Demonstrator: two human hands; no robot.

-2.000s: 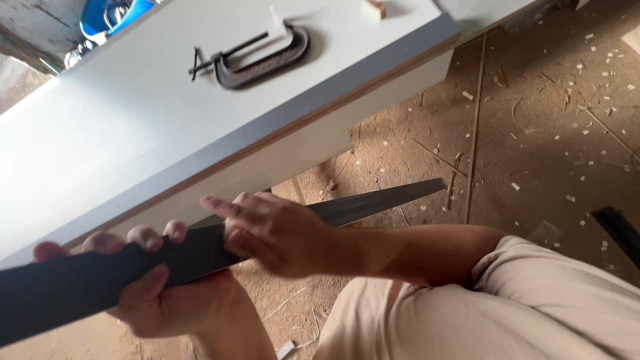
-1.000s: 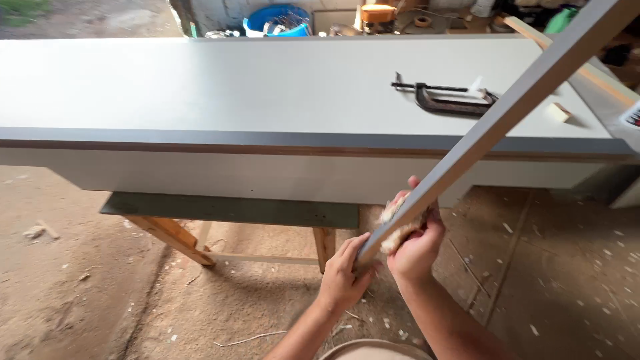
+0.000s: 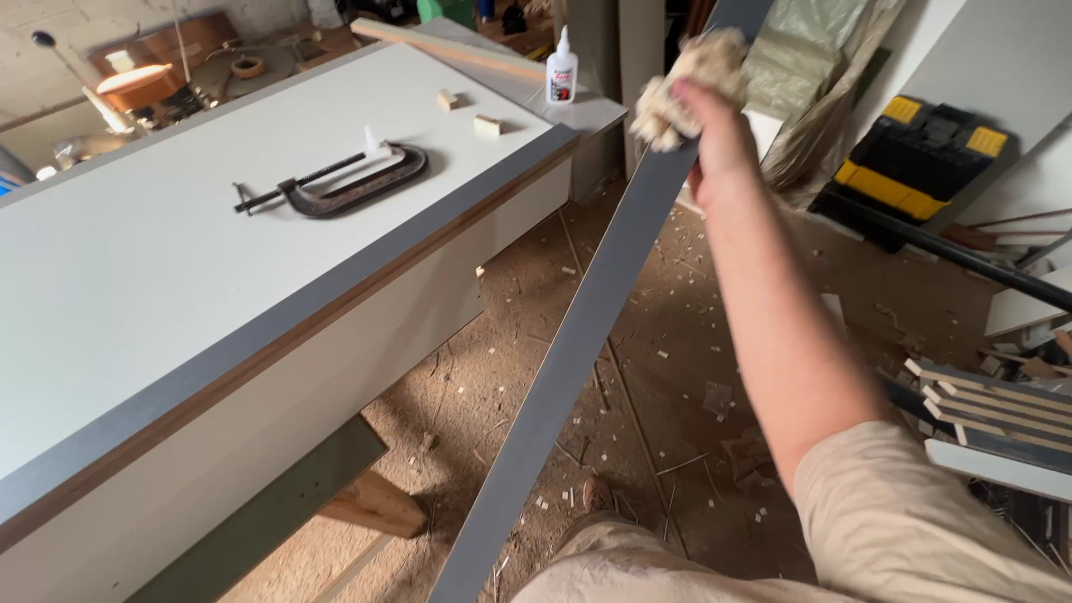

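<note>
A long grey strip of board (image 3: 569,360) runs from the bottom edge up to the top of the view, its broad face turned up. My right hand (image 3: 712,138), arm stretched out, presses a fluffy cream-coloured wad of cloth or fibre (image 3: 691,79) around the strip near its far part. My left hand is out of view, as is the strip's near end. Left of the strip lies a white panel with a grey edge (image 3: 276,335). On that panel rest a black C-clamp (image 3: 360,184), a small white nozzle cap (image 3: 372,138) and two small wood blocks (image 3: 488,126), (image 3: 448,100).
A white glue bottle (image 3: 561,71) stands beyond the panel's corner. A green-topped wooden trestle (image 3: 293,494) is under the panel. Scraps litter the floor (image 3: 670,335). At right are a black-and-yellow toolbox (image 3: 913,167), a dark bar (image 3: 963,251) and stacked strips (image 3: 1005,410).
My right hand has moved far out along the strip with the wad. My left hand, on the strip one second ago, has left the view. The view has swung to the right.
</note>
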